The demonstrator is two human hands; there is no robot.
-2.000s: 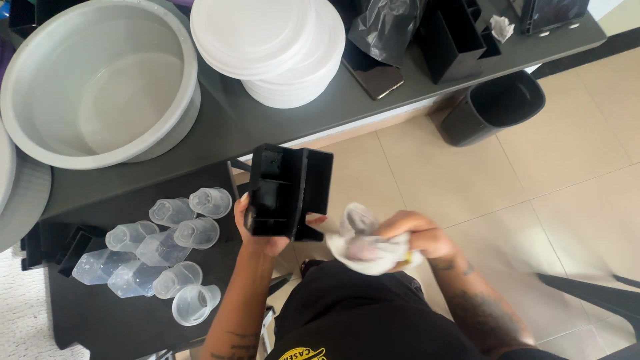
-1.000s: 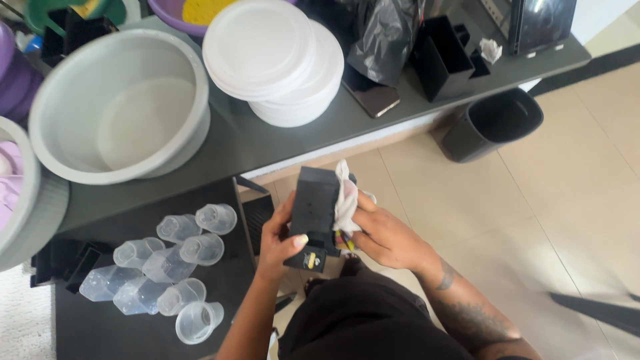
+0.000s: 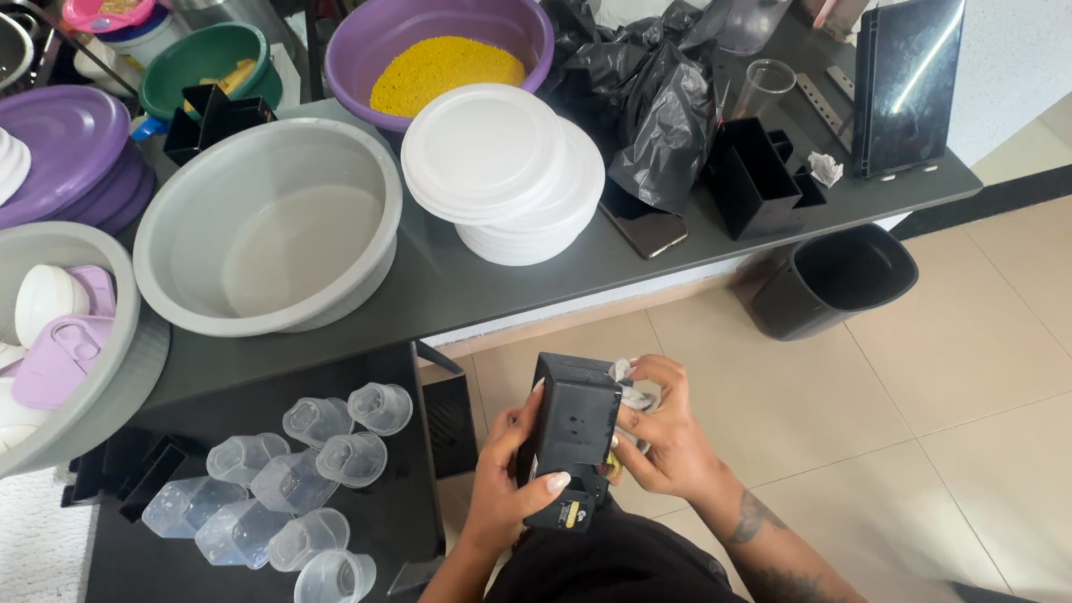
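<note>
My left hand (image 3: 515,477) grips a black plastic organizer box (image 3: 578,414) from its left side and lower edge. The box is tilted, its plain outer wall facing up and its compartments hidden; a label with writing is on its lower part. Crumpled white cloth or paper (image 3: 638,397) is pinched in my right hand (image 3: 670,427), against the box's upper right edge. Something yellow shows under the right fingers. Several clear plastic cups (image 3: 293,481) stand on a black surface at the lower left. A similar black organizer (image 3: 758,180) rests on the grey counter.
Along the counter (image 3: 452,310) are a grey basin (image 3: 268,226), stacked white lids (image 3: 502,167), a purple basin (image 3: 440,59) of yellow granules, a phone (image 3: 645,230), a black plastic bag (image 3: 657,117) and a tablet-like device (image 3: 909,84). A black bin (image 3: 837,280) stands on the floor.
The organizer has turned from showing its open compartments to showing an outer wall. My right hand, apart from it two seconds ago, has come in with the white cloth to its edge.
</note>
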